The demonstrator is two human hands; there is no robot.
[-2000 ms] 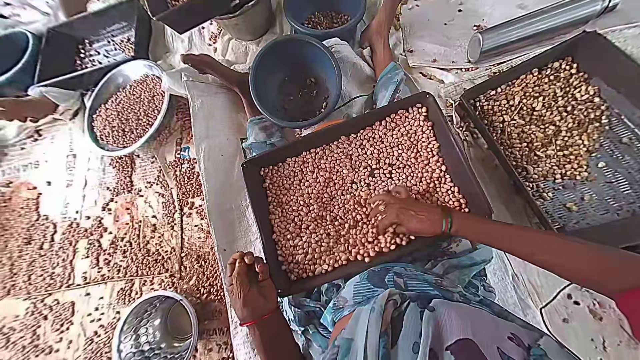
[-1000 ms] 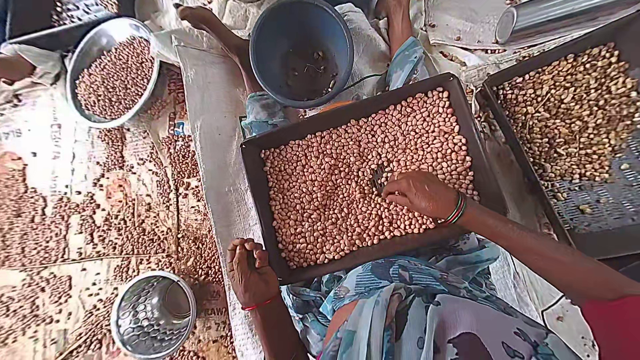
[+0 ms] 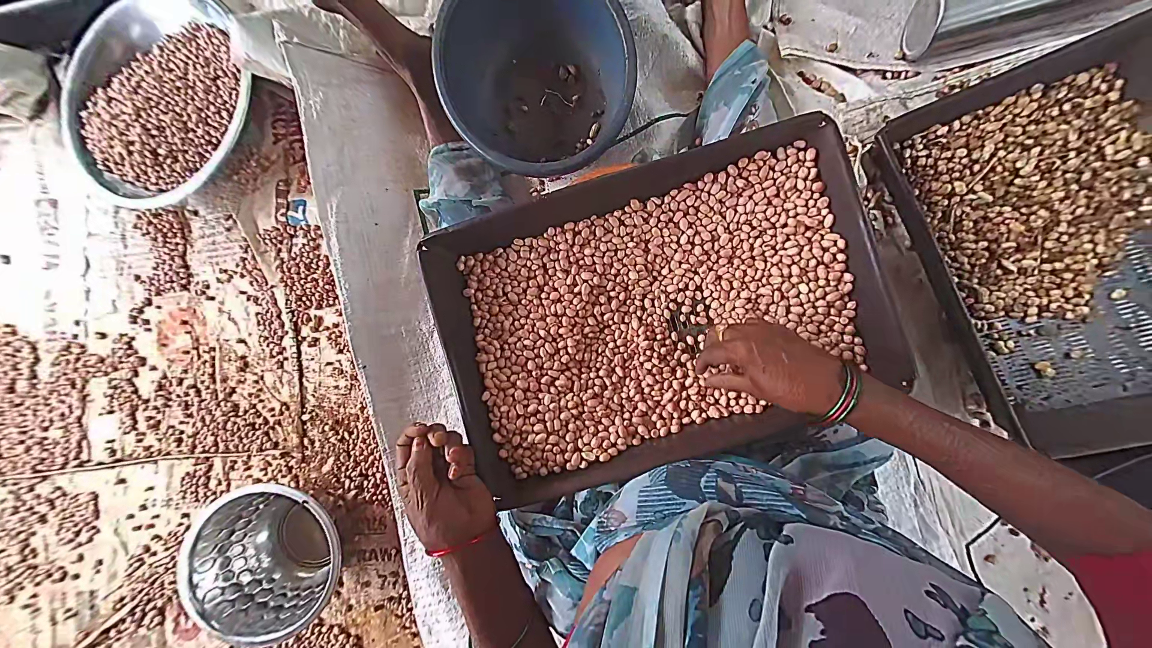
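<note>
A black rectangular tray (image 3: 661,454) lies across my lap, filled with pinkish shelled nuts or beans (image 3: 576,333) in a nearly even layer. My right hand (image 3: 778,367) rests low over them, right of the tray's middle, its fingertips bent down among them; whether it pinches any is hidden. The bare dark tray bottom shows in a small gap (image 3: 688,319) by those fingers. At the tray's lower left corner is my left hand (image 3: 443,481), palm up with curled fingers, just outside the rim; I cannot tell whether something small lies in it.
Beyond the tray stands a blue plastic tub (image 3: 540,164) with bits of debris. On the right, a perforated black tray (image 3: 1071,360) bears yellowish-brown pieces. A metal bowl (image 3: 90,180) of brown nuts or beans and a dented metal tumbler (image 3: 261,567) stand left, among scattered ones on printed sacks (image 3: 126,450).
My right hand has moved up and right across the tray since two seconds ago, and a small dark gap in the layer now shows beside it. My left hand stays by the corner.
</note>
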